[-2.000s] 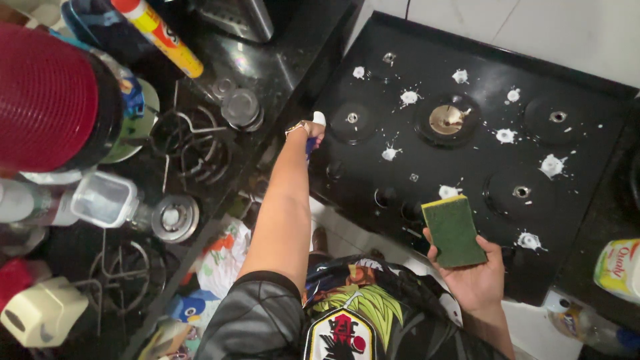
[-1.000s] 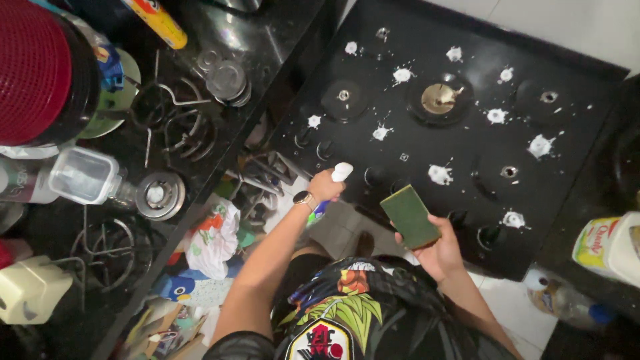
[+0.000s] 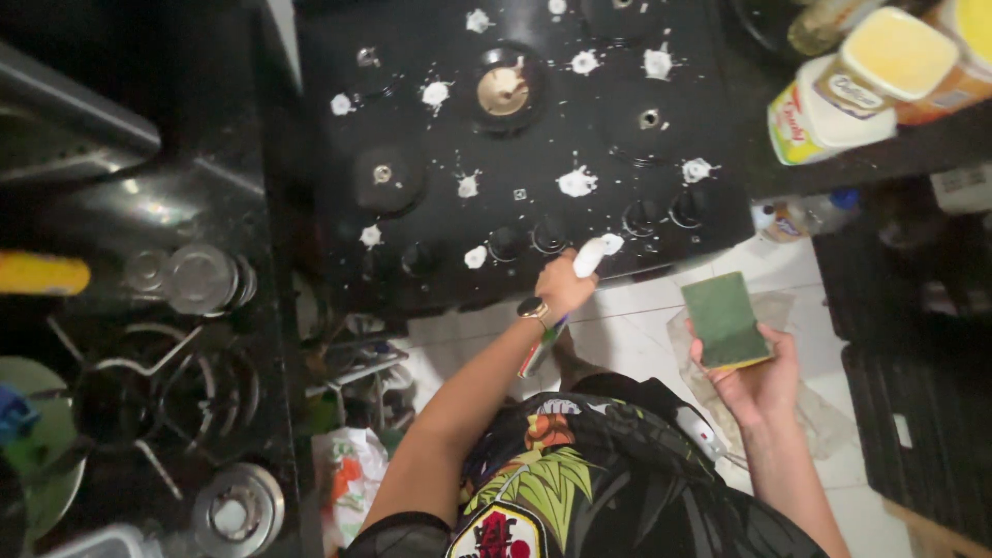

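Note:
My left hand, with a watch on its wrist, grips a spray bottle by its white nozzle end at the front edge of the black gas cooktop. Part of the bottle's body shows below the wrist. White splashes of foam or cleaner dot the cooktop, around the bare burner seats and the uncapped centre burner. To the right, over the floor, my right hand holds a green and yellow scouring sponge, green face up.
On the left counter lie pan supports, stacked burner caps and a burner ring. Margarine tubs stand at the right. A plastic bottle lies beneath them, and a plastic bag is at lower left.
My left hand has moved right along the cooktop's front edge with the bottle. More white splashes show near the knobs. The sponge is now farther from the cooktop. The view has shifted.

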